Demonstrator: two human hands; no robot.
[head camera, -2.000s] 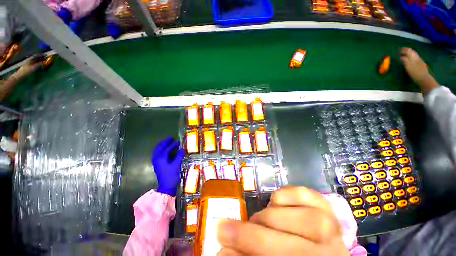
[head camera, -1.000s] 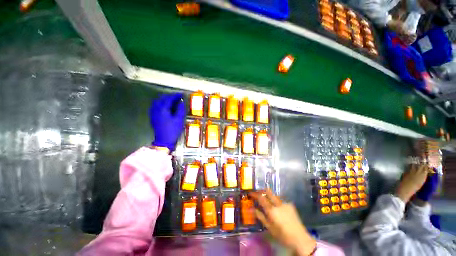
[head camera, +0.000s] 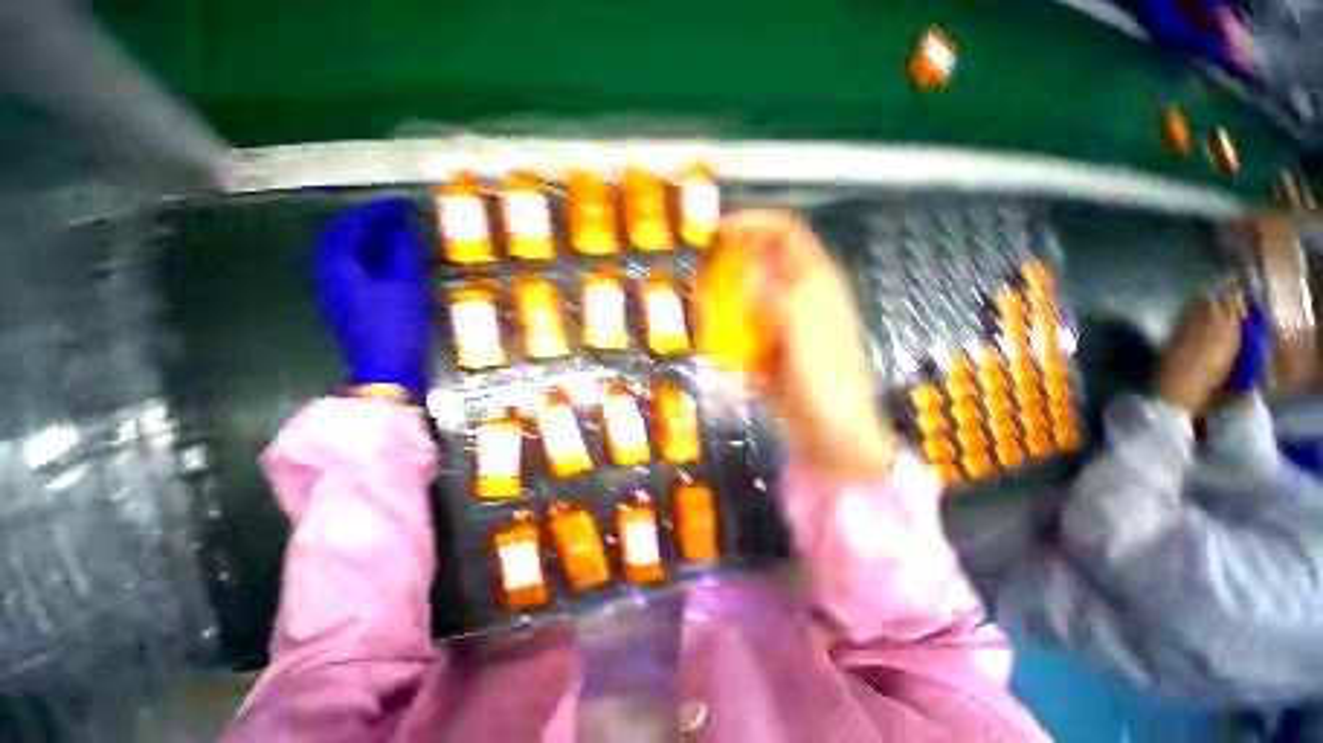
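Note:
A clear tray (head camera: 580, 385) holds several rows of flat orange devices (head camera: 604, 312), many with a white label up. The right end pockets of the two nearer rows hold no device. My right hand (head camera: 813, 327), bare and blurred, is over the right end of the second row, its fingers closed on an orange device (head camera: 734, 312); its fingertips are unclear. My left hand (head camera: 374, 290), in a blue-purple glove, is at the tray's upper left edge with curled fingers; whether it grips the edge is unclear.
A pale rail (head camera: 813, 163) runs behind the tray, with the green conveyor (head camera: 580, 66) and loose orange devices (head camera: 933, 58) beyond. Shiny clear trays (head camera: 73, 436) lie left. A small-pocket tray (head camera: 936, 312) and another person's hands (head camera: 1204, 349) are at right.
My right hand has moved from the nearest row up to the second row's right end, now with an orange device in its fingers. The view has shifted, so the tray appears further left and higher.

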